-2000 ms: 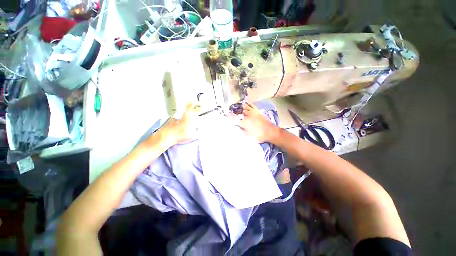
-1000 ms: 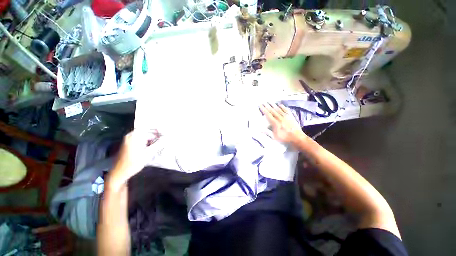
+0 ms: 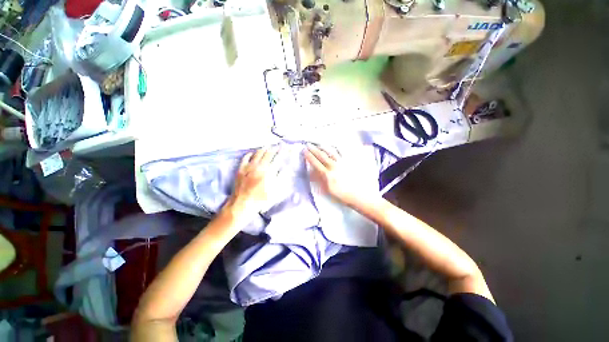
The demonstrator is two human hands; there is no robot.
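The grey-lavender garment piece point(image 3: 200, 182) lies across the front of the machine table and hangs in folds onto the wearer's lap. A paler, flatter area of cloth point(image 3: 352, 224) lies at its right. My left hand point(image 3: 252, 182) grips the cloth near its upper edge, left of centre. My right hand point(image 3: 330, 177) grips it just to the right, fingertips at the same edge. The fingertips are partly lost in glare. The cloth lies in front of the presser foot and needle area point(image 3: 304, 77), apart from it.
The sewing machine point(image 3: 434, 30) stands at the back right. Black scissors point(image 3: 415, 125) lie on its bed. A white tray of small grey parts point(image 3: 93, 110) and a plastic bag stand at left. Grey cut pieces point(image 3: 93, 227) hang at lower left. A tan strip point(image 3: 229, 40) lies left of the needle.
My left hand has moved right from the table's left side onto the cloth. My right hand has moved left and slightly down. The cloth now spreads left along the front edge. The view has shifted.
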